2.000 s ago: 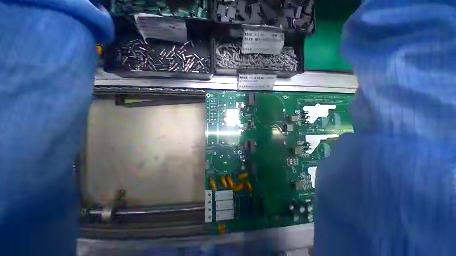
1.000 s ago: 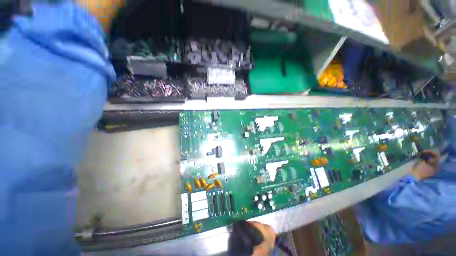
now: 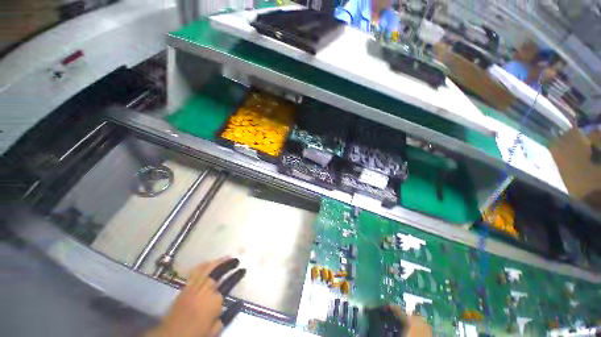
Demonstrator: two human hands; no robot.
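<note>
The green circuit board (image 3: 375,243) lies on the conveyor at centre right, its left end beside the bare metal bed. Yellow disc components (image 3: 329,277) stand on it near its left end, above white blocks and dark upright parts. My left hand (image 3: 204,299), with black finger cots, is over the front rail left of the board, fingers apart, with nothing seen in it. My right hand (image 3: 399,322), also with black finger cots, is at the board's front edge, blurred and cut off by the bottom edge; its fingertips and any part in them cannot be made out.
A bin of yellow discs (image 3: 257,128) stands on the green-matted shelf beside bins of small leaded parts (image 3: 372,178). More yellow parts (image 3: 502,218) are farther right. Metal rails (image 3: 191,220) cross the conveyor bed at left. A black tray (image 3: 300,27) lies on the upper shelf.
The view has swung left and up. My left hand, earlier raised out of view, is now low over the front rail. The right hand is still near the board's front edge.
</note>
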